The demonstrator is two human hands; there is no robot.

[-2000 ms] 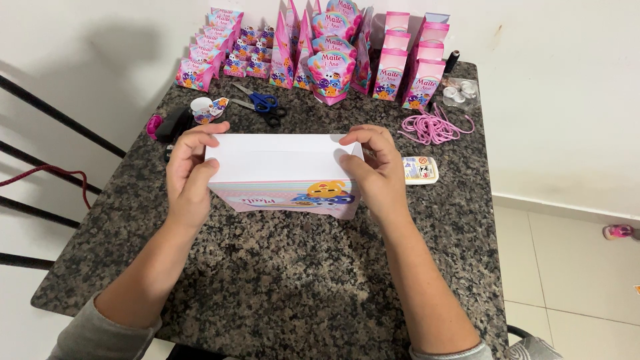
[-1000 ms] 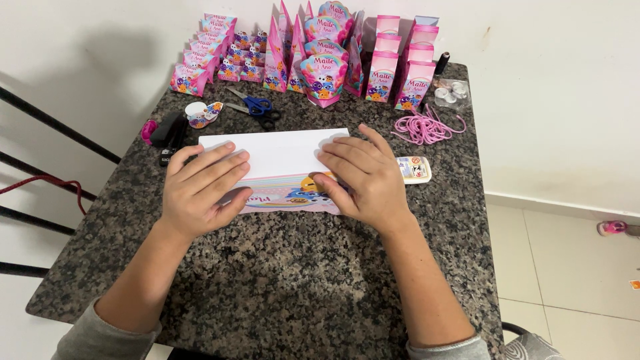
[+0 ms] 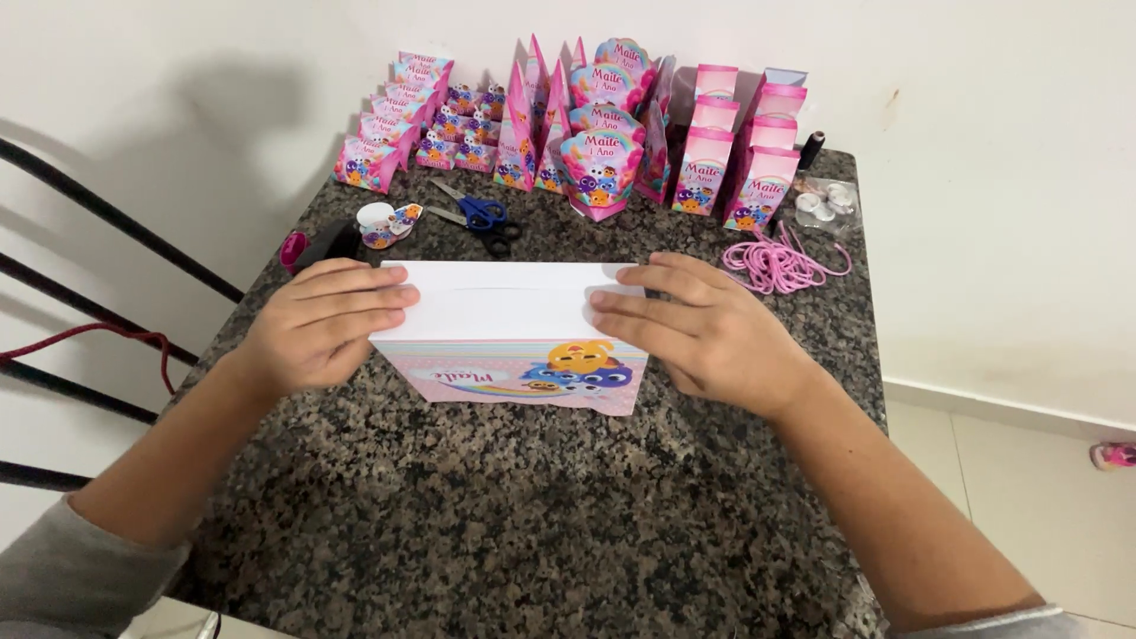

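A printed paper box or bag (image 3: pixel 497 315), white on its upper face and pink with cartoon figures on its side, is upside down between my hands. My left hand (image 3: pixel 315 324) rests its fingertips on the left end of the white face. The fingers of my right hand (image 3: pixel 701 333) lie flat on the right end. My thumbs are mostly hidden, so a grip cannot be made out. Whether the piece touches the granite table (image 3: pixel 497 532) is unclear.
Behind stand rows of small pink party boxes (image 3: pixel 603 173). Blue-handled scissors (image 3: pixel 484 213), paper cutouts (image 3: pixel 382 226) and a black tool (image 3: pixel 328 248) lie beyond the piece. Pink cord (image 3: pixel 777 262) and a clear bag of round white items (image 3: pixel 825 204) are at right.
Both hands went from gripping the ends, thumbs on the white face, to fingers laid over it. Since one second ago they have moved apart toward its ends.
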